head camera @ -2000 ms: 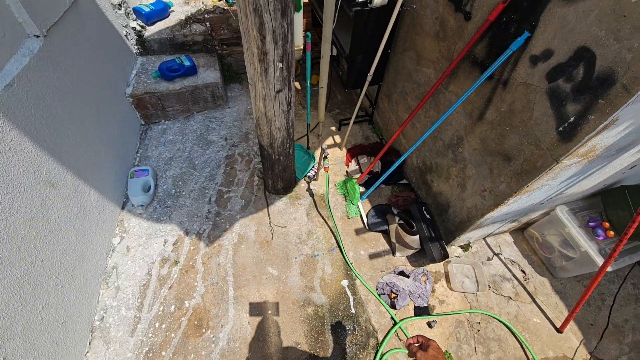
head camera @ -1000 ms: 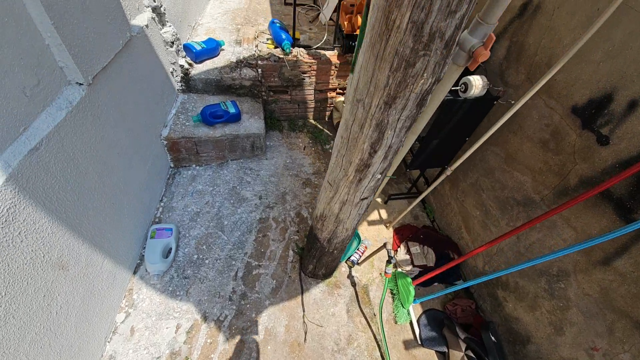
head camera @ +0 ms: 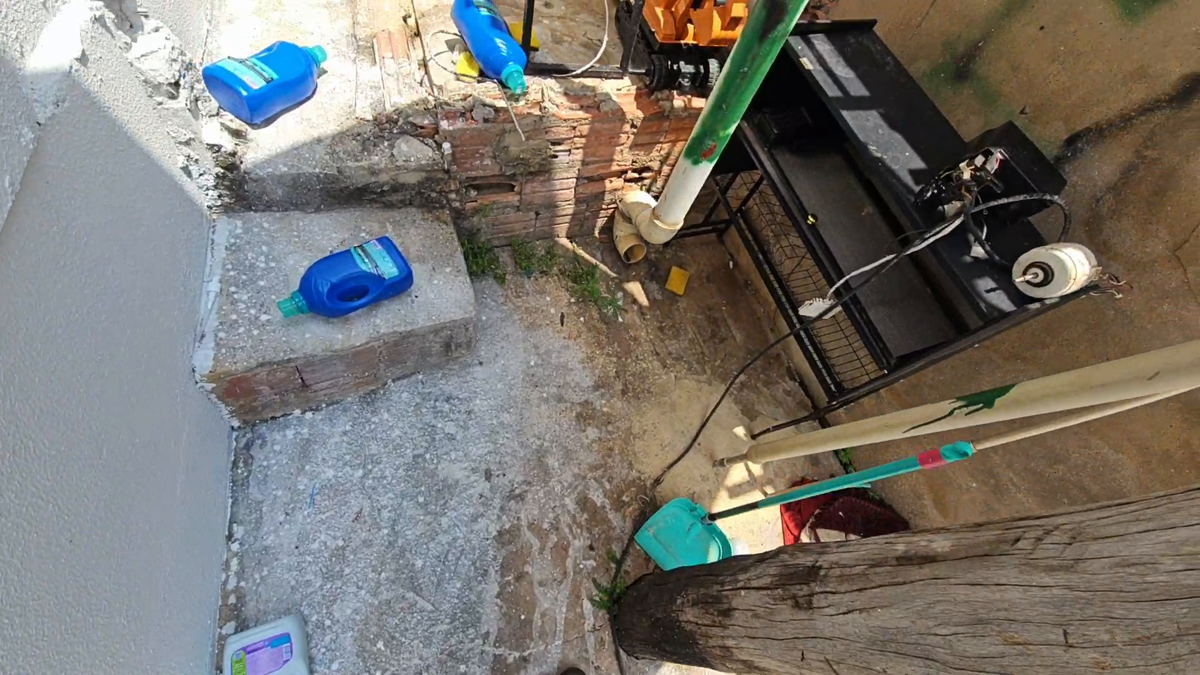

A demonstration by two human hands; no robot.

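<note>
Neither of my hands can be made out in the head view; only a small dark shape shows at the bottom edge, too little to identify. A blue plastic bottle with a teal cap (head camera: 352, 278) lies on its side on the concrete step. Two more, one at the upper left (head camera: 261, 82) and one at the top centre (head camera: 489, 42), lie on the level above. A whitish jug with a purple label (head camera: 267, 649) is cut off at the bottom left. A teal dustpan (head camera: 682, 536) with a long handle rests by the wooden post.
The concrete step (head camera: 339, 370) adjoins the grey wall (head camera: 112, 375). A thick wooden post (head camera: 919, 591) spans the lower right. Behind it stand a black metal rack (head camera: 872, 206) with a cable, a pale pipe (head camera: 984, 398) and a green-and-white pipe (head camera: 722, 122). A dark cord crosses the floor.
The view has swung and moved toward the steps. The hand at the bottom of the oldest frame is no longer seen. The red and blue poles and the green hose have left the view.
</note>
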